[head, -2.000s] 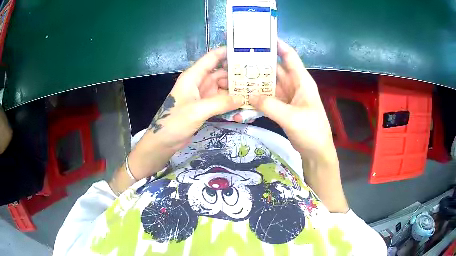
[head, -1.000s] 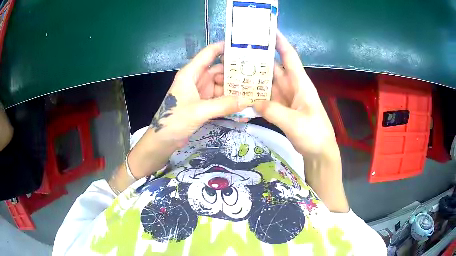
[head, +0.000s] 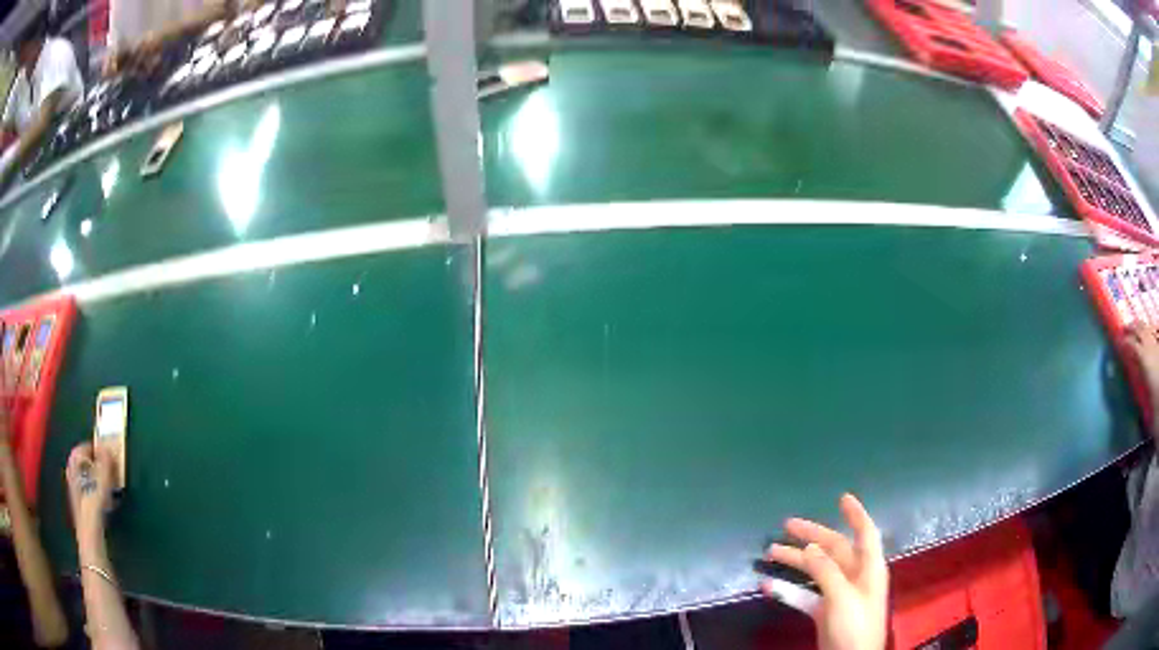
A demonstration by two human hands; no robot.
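Note:
My left hand [head: 93,489], with a bracelet on the wrist, is at the far left and grips the lower part of a gold-beige keypad phone [head: 112,417]. The phone's display shows white; its keypad is mostly hidden by my fingers. My right hand [head: 839,571] is over the bench's front edge at the lower right, fingers spread and holding nothing. Something whitish covers one fingertip.
Red phone trays stand at the left [head: 54,368] and right [head: 1096,286] of the green bench [head: 763,381]. Other people's arms reach in at both sides. Phones lie beyond the white rail [head: 763,213]. A grey post [head: 455,114] rises mid-bench.
The view has lifted to show the whole bench. My hands have parted: the left is far out with a phone, and the right has let go.

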